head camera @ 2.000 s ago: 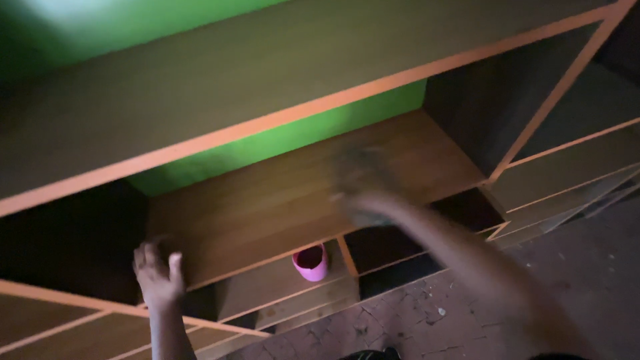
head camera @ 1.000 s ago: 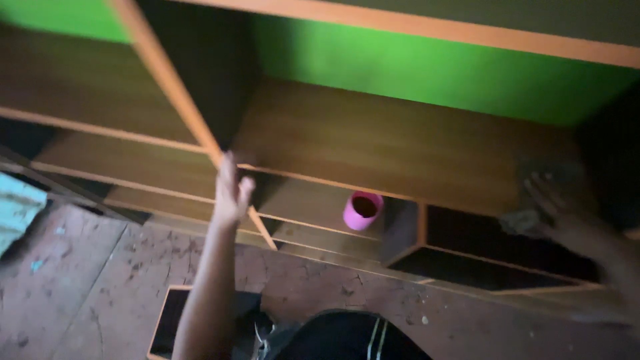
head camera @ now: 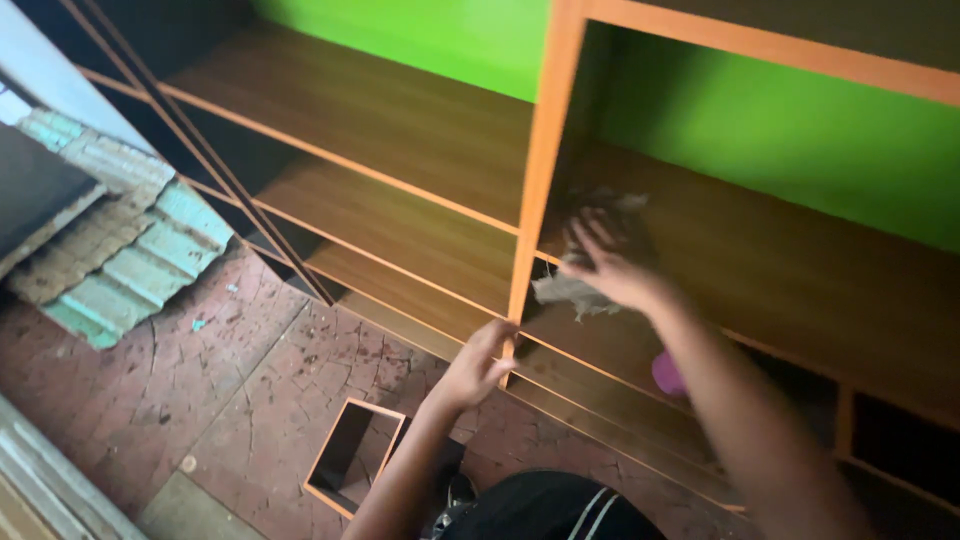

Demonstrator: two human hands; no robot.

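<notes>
A wooden shelf unit with orange edging and a green back fills the upper view. My right hand (head camera: 604, 255) presses a crumpled grey cloth (head camera: 581, 294) onto the left end of a brown shelf board (head camera: 780, 262), beside the upright divider. Part of the cloth hangs over the board's front edge. My left hand (head camera: 476, 367) grips the orange-edged upright divider (head camera: 534, 187) near its lower end. A pink cup (head camera: 669, 373) stands on a lower shelf, partly hidden behind my right forearm.
A small open box with orange edges (head camera: 352, 457) rests on the cracked red floor (head camera: 247, 390) near my feet. Turquoise corrugated metal sheets (head camera: 150, 262) lie at the left. Further shelves (head camera: 390, 127) extend left of the divider. Dark compartments (head camera: 907, 435) are at the lower right.
My right hand and the cloth have moved from the board's right end to its left end. My left hand remains at the divider. The view has swung left.
</notes>
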